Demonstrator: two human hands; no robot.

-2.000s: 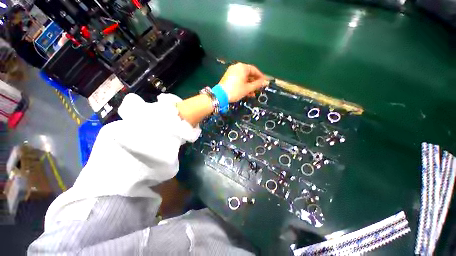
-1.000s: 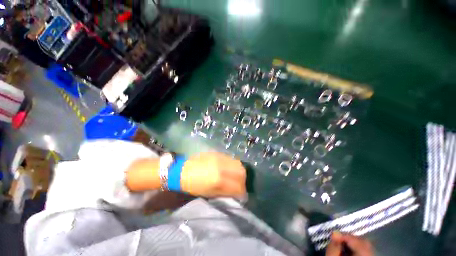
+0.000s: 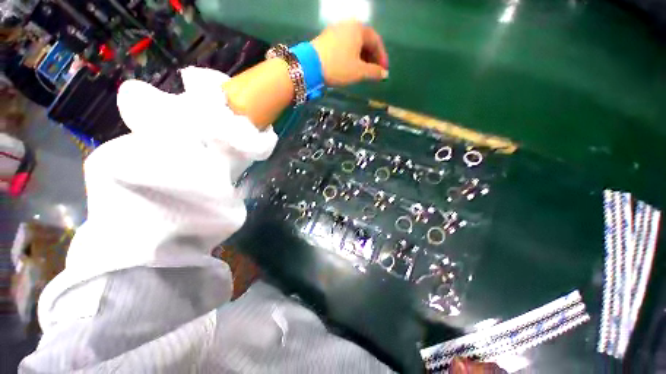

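Observation:
My left hand (image 3: 349, 55), with a blue wrist strap and beaded bracelet, is raised past the far left corner of the clear blister tray (image 3: 467, 274). Its fingers are curled, thumb and forefinger tips close; whether they hold anything cannot be told. The tray lies flat with rows of ring-ended parts (image 3: 436, 234) and a tan strip (image 3: 453, 131) along its far edge. A white liner strip (image 3: 526, 330) with dotted blue-black rows lies at the bottom right. Fingertips of my right hand (image 3: 471, 367) show at its near edge, cut off by the frame; no tool is visible there.
More white dotted strips (image 3: 626, 274) lie at the far right on the green bench top (image 3: 555, 190). Black equipment with red parts (image 3: 139, 47) stands at the upper left. A cardboard box (image 3: 40, 256) is on the floor at left.
My left hand moved from the tray's far edge to near my body, then up beyond the far left corner. My right hand came in at the bottom and now shows only fingertips.

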